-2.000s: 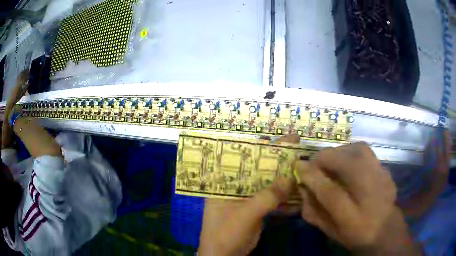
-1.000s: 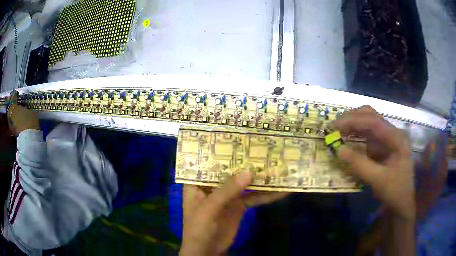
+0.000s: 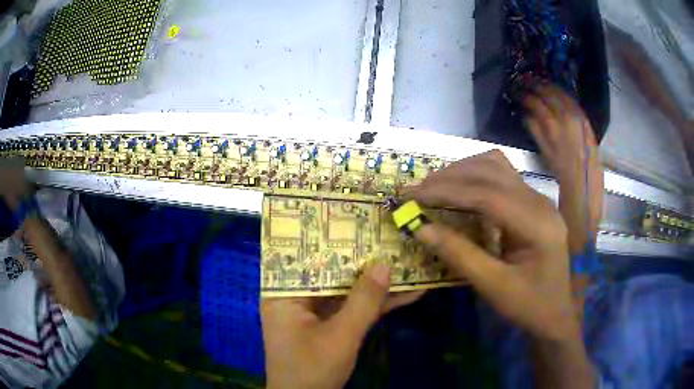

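Note:
A yellow-tan PCB panel (image 3: 293, 232), printed side up, is held in front of the line. My left hand (image 3: 327, 327) grips its lower edge with the thumb on the face. My right hand (image 3: 502, 235) is over the panel's right part and holds a yellow and black block, perhaps a transformer (image 3: 409, 216), between thumb and fingers, just above or at the board; whether it touches is unclear. Behind, a row of filled panels (image 3: 228, 163) lies along the rail, with small blue and white parts on it.
Another person's hand (image 3: 559, 129) reaches into a black bin (image 3: 495, 83) of small parts at the upper right. A second person's arm (image 3: 57, 258) is at the left. A yellow-black parts array (image 3: 95, 42) lies at the upper left. A blue stool (image 3: 228, 304) stands below.
My right hand has moved left over the panel with the yellow and black block. The other person's hand at the right has reached up into the bin. The view has shifted right.

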